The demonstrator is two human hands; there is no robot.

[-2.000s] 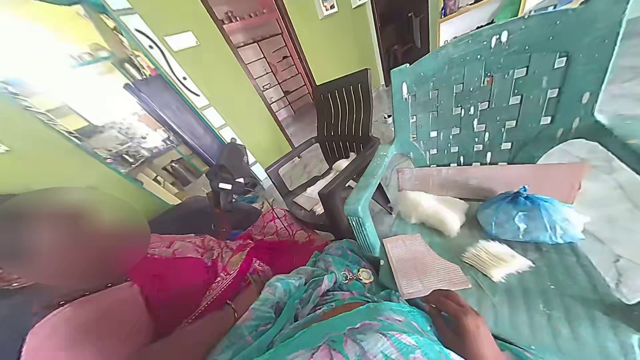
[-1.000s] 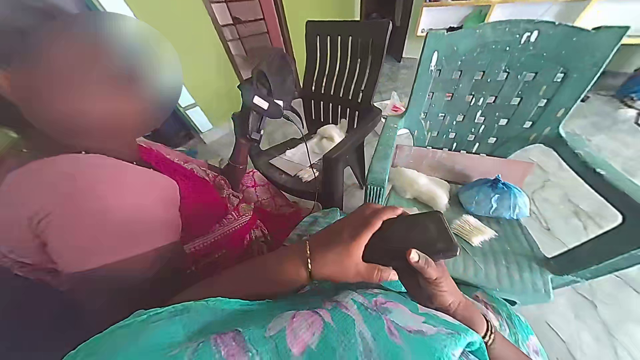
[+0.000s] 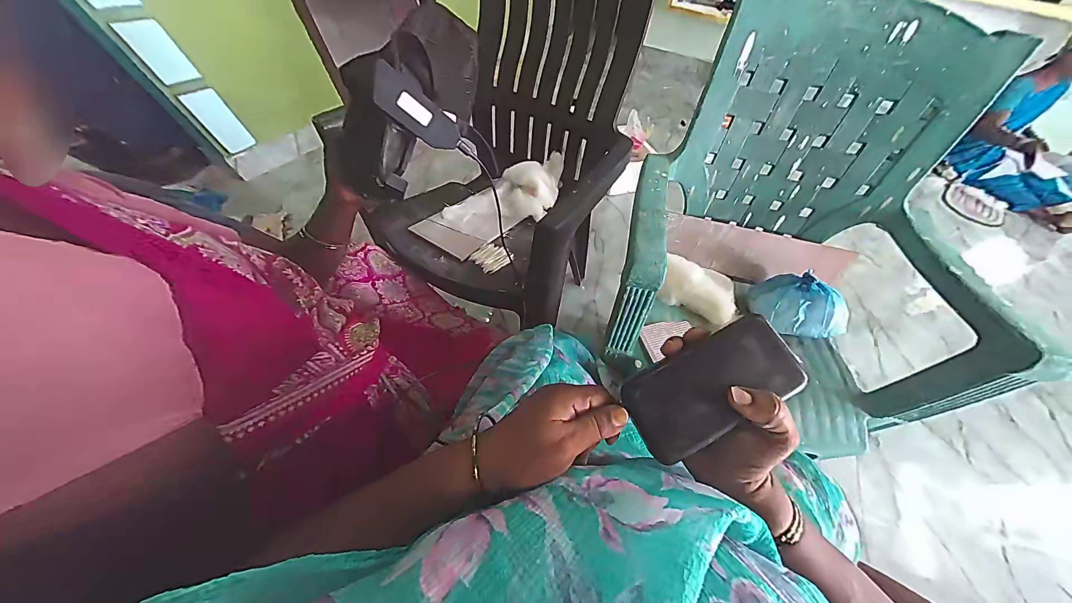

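My right hand (image 3: pixel 749 444) holds a dark smartphone (image 3: pixel 712 389), its thumb over the near edge and its fingers behind. Beside the phone's left end is my left hand (image 3: pixel 548 435), with thumb and fingers closed together; whether something small is between the fingertips cannot be told. Beyond the phone, on a green plastic chair (image 3: pixel 641 260), are a roll of white cotton (image 3: pixel 697 289), a knotted blue plastic bag (image 3: pixel 798 306), a flat pinkish board (image 3: pixel 754 247) and a piece of ridged card (image 3: pixel 664 337), partly hidden by my right hand's fingers.
At left, a person in pink (image 3: pixel 276 310) holds a black device (image 3: pixel 377 126) with a cable. A dark plastic chair (image 3: pixel 469 280) bears cotton (image 3: pixel 528 188), a flat board (image 3: pixel 452 234) and thin white sticks (image 3: pixel 490 257). Another person (image 3: pixel 1017 142) sits far right.
My right hand was by the ridged card, then both hands were on the phone. Now my left hand has drawn back to the phone's left end. The view has swung noticeably.
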